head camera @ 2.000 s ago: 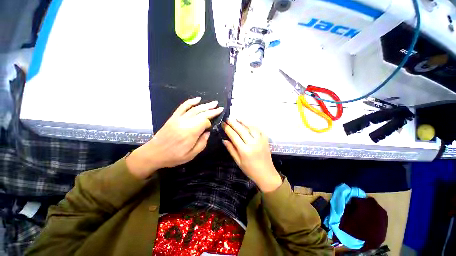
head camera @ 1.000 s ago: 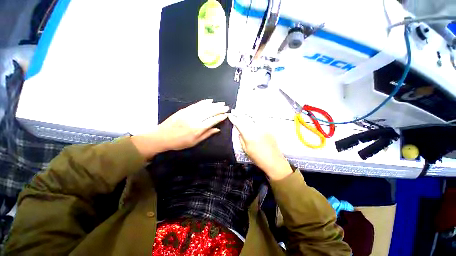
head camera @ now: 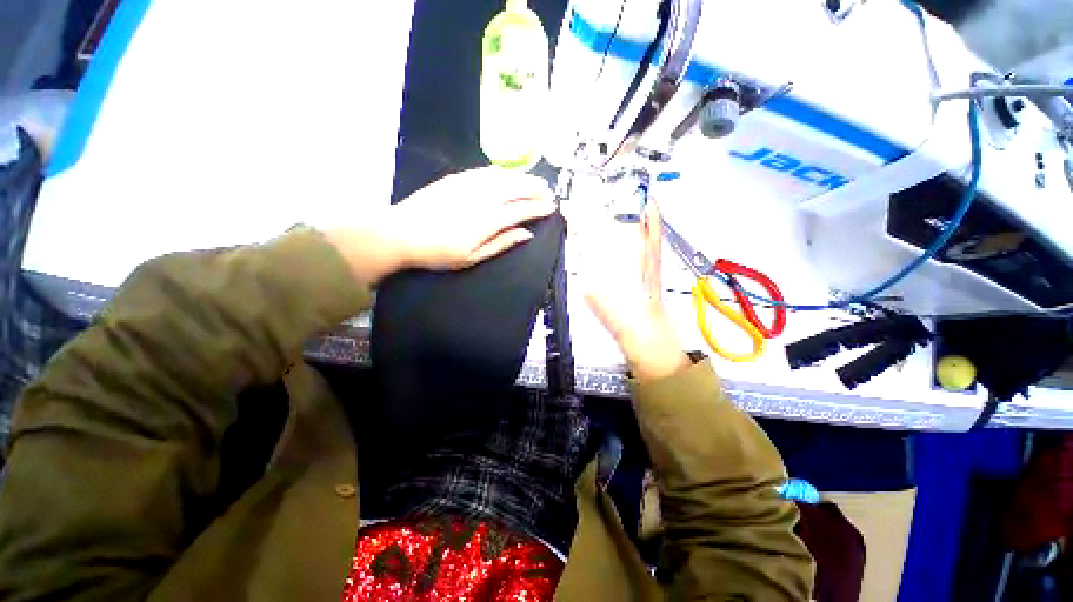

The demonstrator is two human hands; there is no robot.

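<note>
The black fabric panel (head camera: 453,312) runs from under the machine head over the table's front edge onto the lap. My left hand (head camera: 471,218) lies flat on it, fingertips close to the presser foot (head camera: 565,182). A narrow black strip (head camera: 559,323) hangs along the panel's right edge. My right hand (head camera: 638,300) is right of the strip, fingers apart and pointing up toward the machine head, with nothing seen in it. Plaid cloth (head camera: 494,465) lies on the lap. The yellow-green tag (head camera: 514,88) is over the panel, left of the needle.
The scissors (head camera: 735,308), with red and yellow-orange handles, lie right of my right hand. Black toothed pieces (head camera: 859,347) and a yellow ball (head camera: 955,373) are further right. The white sewing machine (head camera: 871,147) stands behind, with a blue-green cable (head camera: 959,218). A maroon bundle (head camera: 830,547) is lower right.
My left hand has moved up toward the presser foot with the panel. My right hand has come away from the panel's edge and opened. The black strip now shows beside the panel.
</note>
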